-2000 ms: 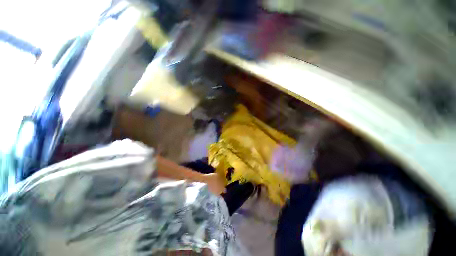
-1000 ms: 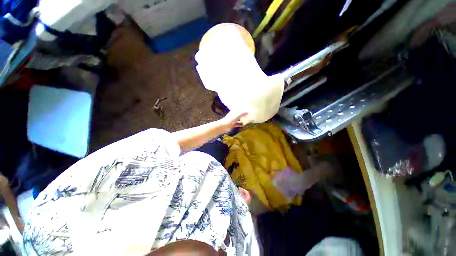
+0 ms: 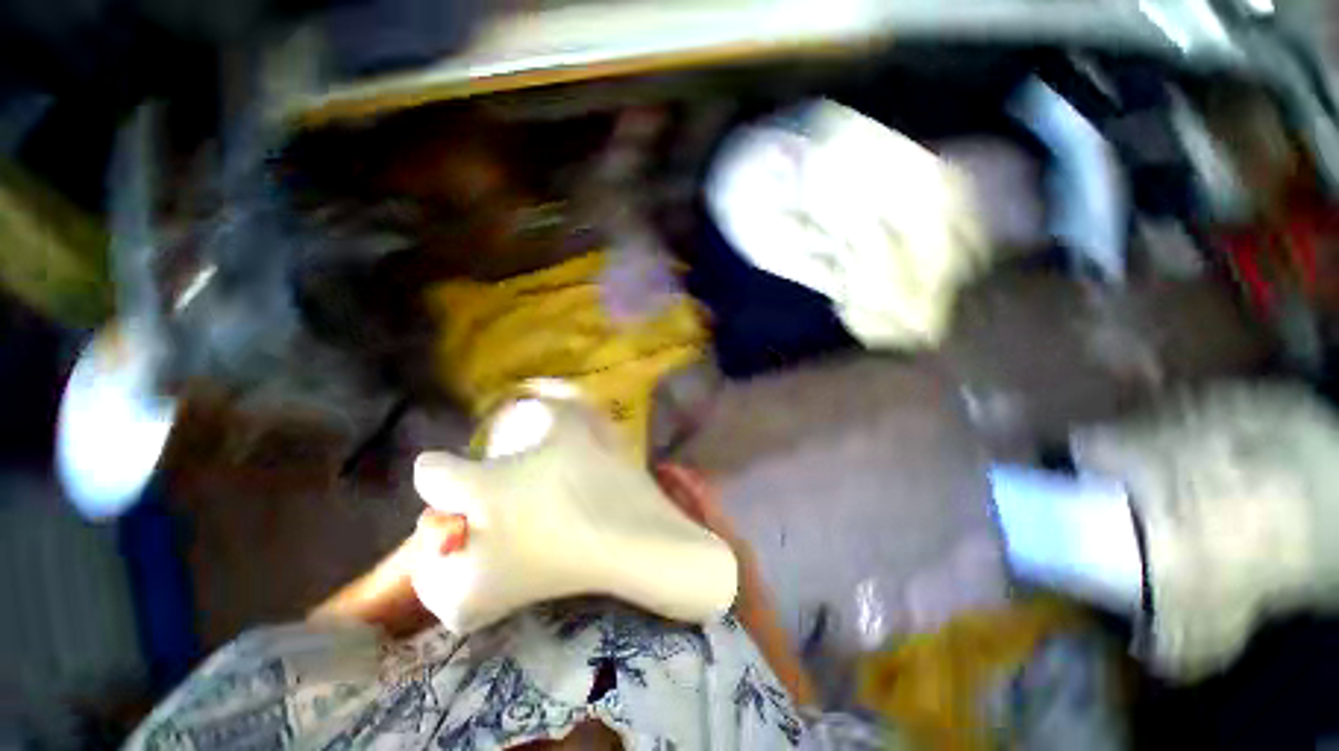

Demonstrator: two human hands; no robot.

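Observation:
A cream cloth bundle [image 3: 565, 521] is in front of my body at the lower centre. My left hand [image 3: 438, 543] grips its left side, with the fingers partly hidden by the cloth. My right hand [image 3: 698, 492] is at its upper right edge, blurred and partly covered, holding the cloth from that side. A yellow cloth [image 3: 565, 345] lies just beyond the bundle.
A pale table edge [image 3: 617, 56] runs across the top. A white and cream heap [image 3: 852, 213] lies at the upper right. A grey-mauve cloth [image 3: 852, 484] lies right of my hands. A light blue piece [image 3: 1065, 536] lies further right. The frame is blurred.
The view has turned. The cream cloth, held out by one hand before, is now close to my body between both hands. My right hand has come up to it.

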